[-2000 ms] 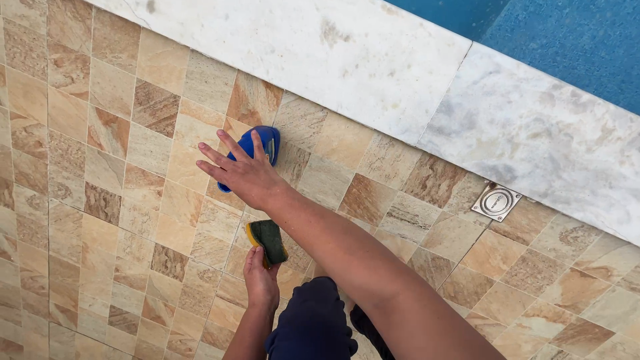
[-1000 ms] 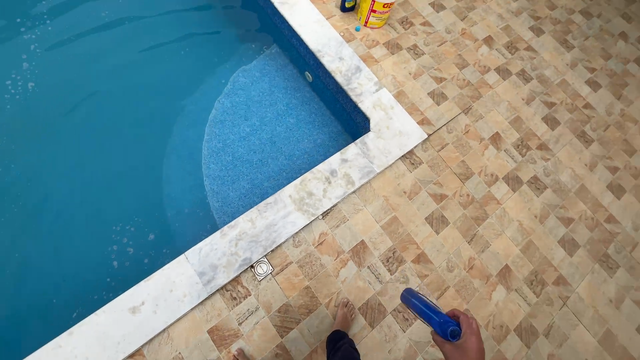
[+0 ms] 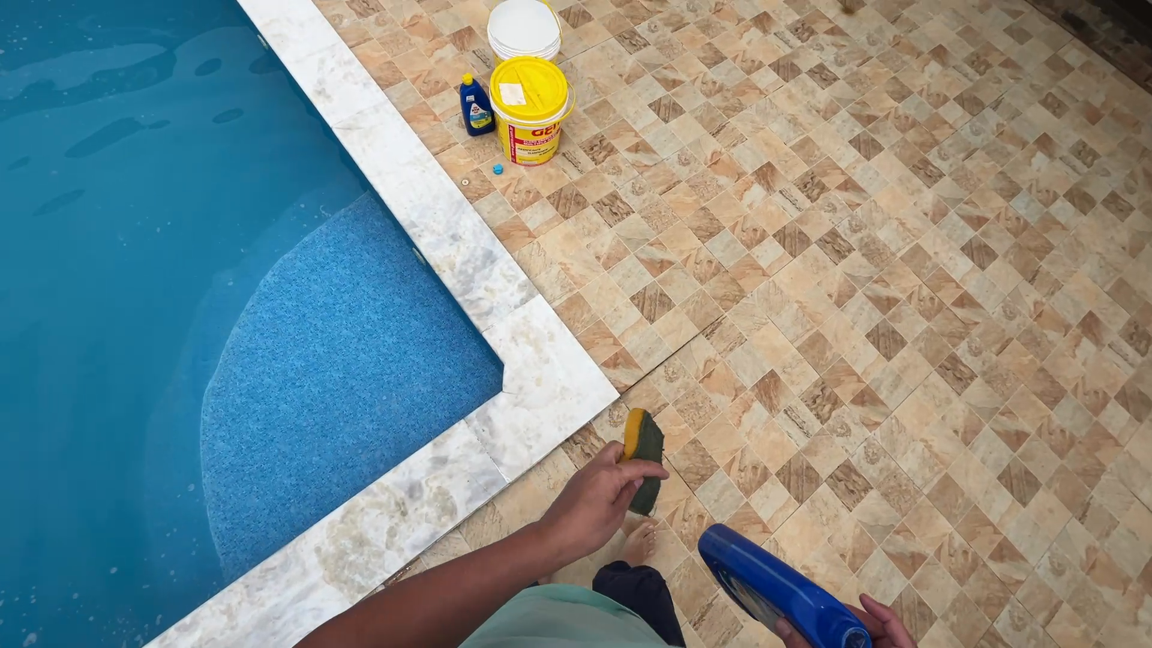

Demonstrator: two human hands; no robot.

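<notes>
My left hand (image 3: 589, 504) pinches a yellow and dark green scrubbing sponge (image 3: 646, 459) between thumb and fingers, above the tiled floor near the corner of the pool's coping. At the lower right, my right hand (image 3: 877, 623) holds a blue plastic bottle (image 3: 774, 585), tilted, its base pointing up and left and its neck end near the frame's bottom edge. Part of the right hand is hidden behind the bottle and cut off by the frame. The two hands are apart, with my bare foot (image 3: 639, 540) between them below.
White marble coping (image 3: 549, 387) edges the pool (image 3: 117, 270), with a blue textured step (image 3: 342, 387) under water. Farther along the tiles stand a yellow-lidded bucket (image 3: 531, 90), a white bucket (image 3: 524, 29) and a dark blue bottle (image 3: 476, 108). A small blue cap (image 3: 498, 169) lies nearby.
The view has swung widely over the pool corner. Two seconds ago one hand was at the blue bottle near the floor; now the bottle is held up in my right hand and the sponge in my left.
</notes>
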